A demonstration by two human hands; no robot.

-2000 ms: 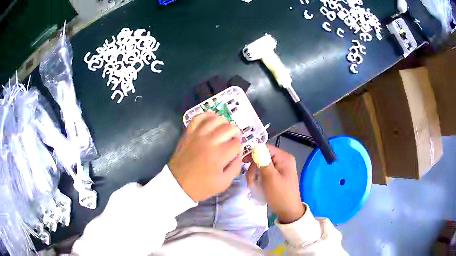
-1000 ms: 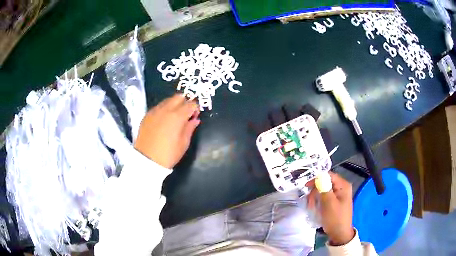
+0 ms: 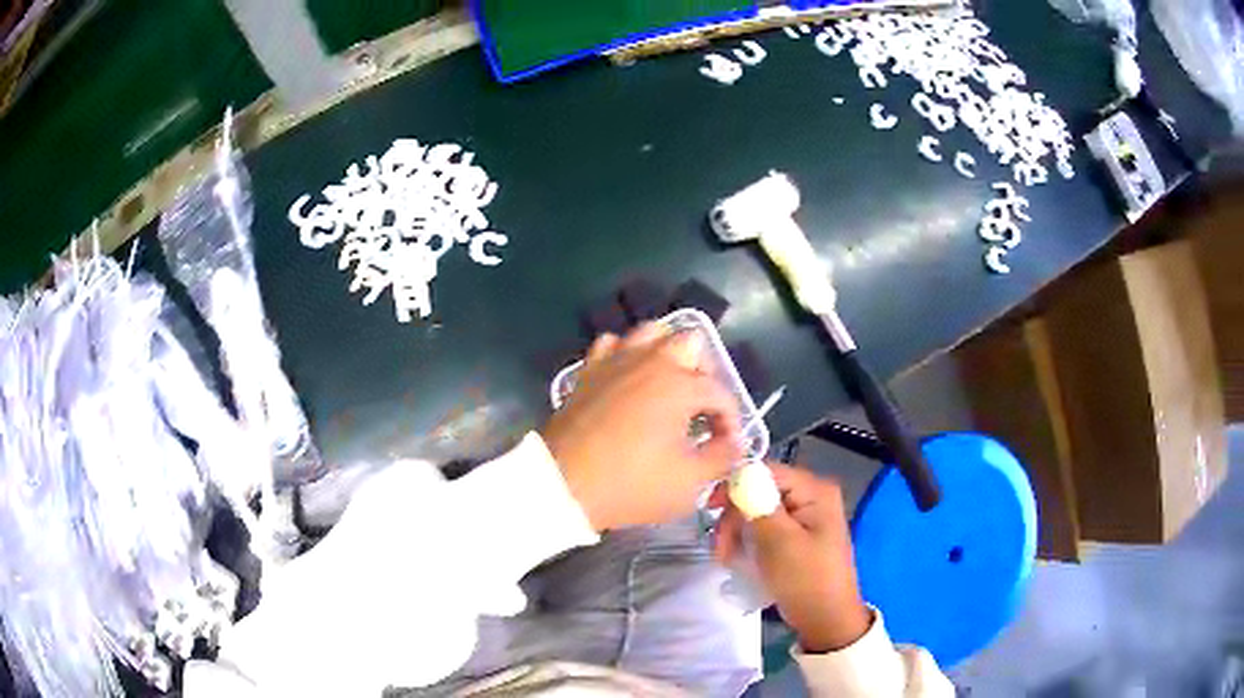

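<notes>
The white housing (image 3: 738, 371) lies at the bench's near edge against black support blocks (image 3: 644, 303). My left hand (image 3: 641, 426) is over it and hides most of its inside; whether the fingers hold a clip cannot be told. My right hand (image 3: 805, 545) is at the housing's near right corner, closed around a short cream stub (image 3: 753, 488). A thin white wire end (image 3: 774, 402) sticks out at the housing's right side. A pile of white U-clips (image 3: 405, 218) lies beyond my left hand. The mallet (image 3: 795, 259) lies right of the housing, its black grip over the edge.
Bagged white cords (image 3: 102, 450) cover the bench's left side. More U-clips (image 3: 941, 82) lie at the back right, near a small white part (image 3: 1127, 165). A blue-edged green mat (image 3: 614, 30) is at the back. A blue stool (image 3: 955, 552) and cardboard boxes (image 3: 1112, 409) stand at the right.
My left hand has moved from the U-clip pile back over the housing. My right hand stays at the housing's corner with the cream stub. The camera view has shifted.
</notes>
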